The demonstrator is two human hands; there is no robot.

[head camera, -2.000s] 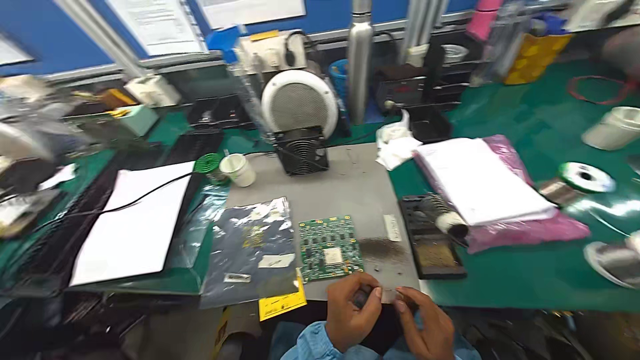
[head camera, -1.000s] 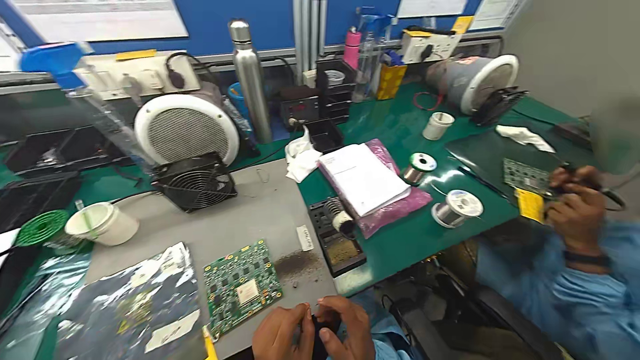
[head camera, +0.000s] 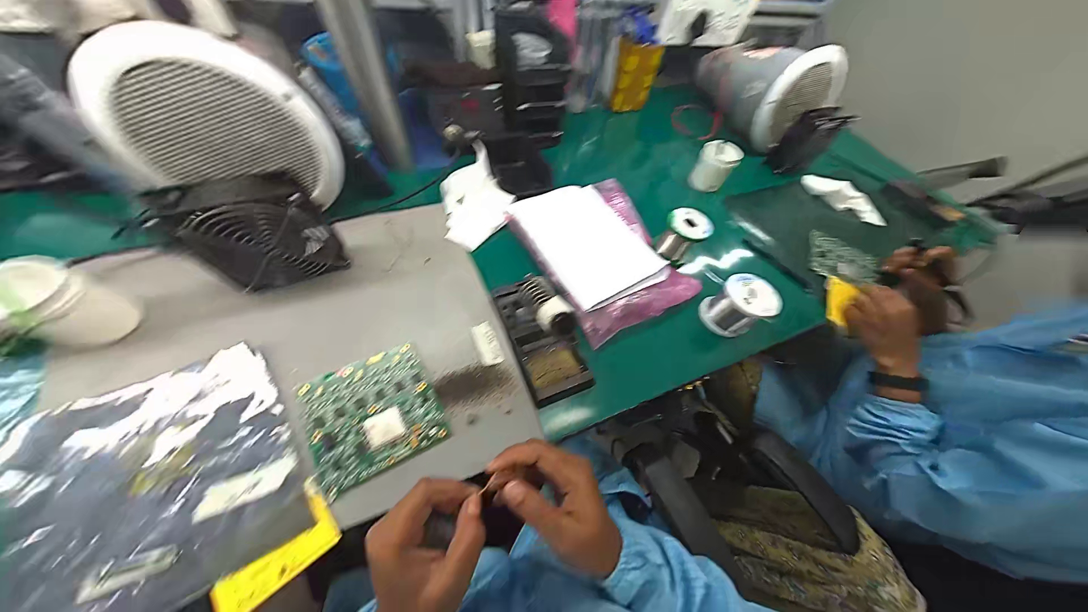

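Observation:
Just off the front edge of the grey mat [head camera: 408, 289], my left hand [head camera: 429, 535] and my right hand [head camera: 557, 510] meet at the fingertips. Between them they pinch a small, thin item, too small and blurred to name. A green circuit board [head camera: 371, 416] with a pale square chip lies on the mat, up and left of my hands. Dark crumbs and a small white label strip [head camera: 487, 343] are to its right. A silvery anti-static bag [head camera: 153, 476] with a yellow card [head camera: 276, 557] at its corner lies left of the board.
A soldering iron stand [head camera: 548, 348], papers on a pink bag [head camera: 591, 246] and two solder wire spools [head camera: 739, 304] sit to the right. Behind the mat stands a black fan [head camera: 255, 229] before a round white-rimmed grille. A co-worker's hands [head camera: 892, 327] hold tools by another board, beside a chair.
The view has swung right and come closer to the bench. My hands remain together at the mat's front edge, their fingers now more spread around the small item.

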